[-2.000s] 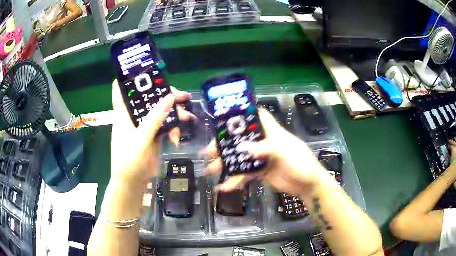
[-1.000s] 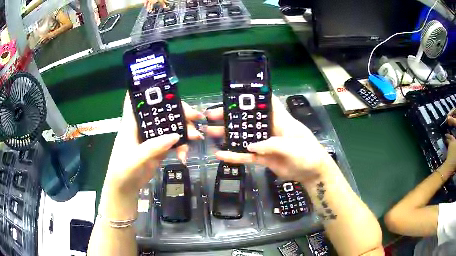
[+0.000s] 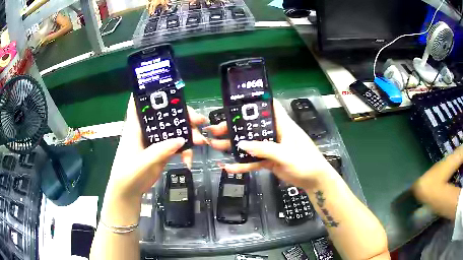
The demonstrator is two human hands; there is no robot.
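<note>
My left hand (image 3: pixel 147 157) holds an upright black keypad phone (image 3: pixel 159 99), its screen lit with blue and white menu text and my thumb on the lower keys. My right hand (image 3: pixel 284 152) holds a second keypad phone (image 3: pixel 249 111), its darker screen showing white characters, my thumb over the lower left keys. Both phones are above a clear blister tray (image 3: pixel 203 244). In the tray's near row, two phones lie face down (image 3: pixel 180 198) with pale labels, and one lies face up (image 3: pixel 295 203), partly hidden by my right forearm.
Flat black batteries (image 3: pixel 294 253) lie at the near edge. A desk fan (image 3: pixel 23 114) and another stocked tray (image 3: pixel 15 203) are at left. A far tray (image 3: pixel 195 20) has hands behind it. A monitor (image 3: pixel 373 25), blue mouse (image 3: pixel 388 90) and small white fan (image 3: pixel 437 45) stand right, near another person's arm (image 3: pixel 441 177).
The right phone's screen has gone from bright to dark, then from one character to several. My right thumb has moved left on the keypad. Both hands are steadier than two seconds ago.
</note>
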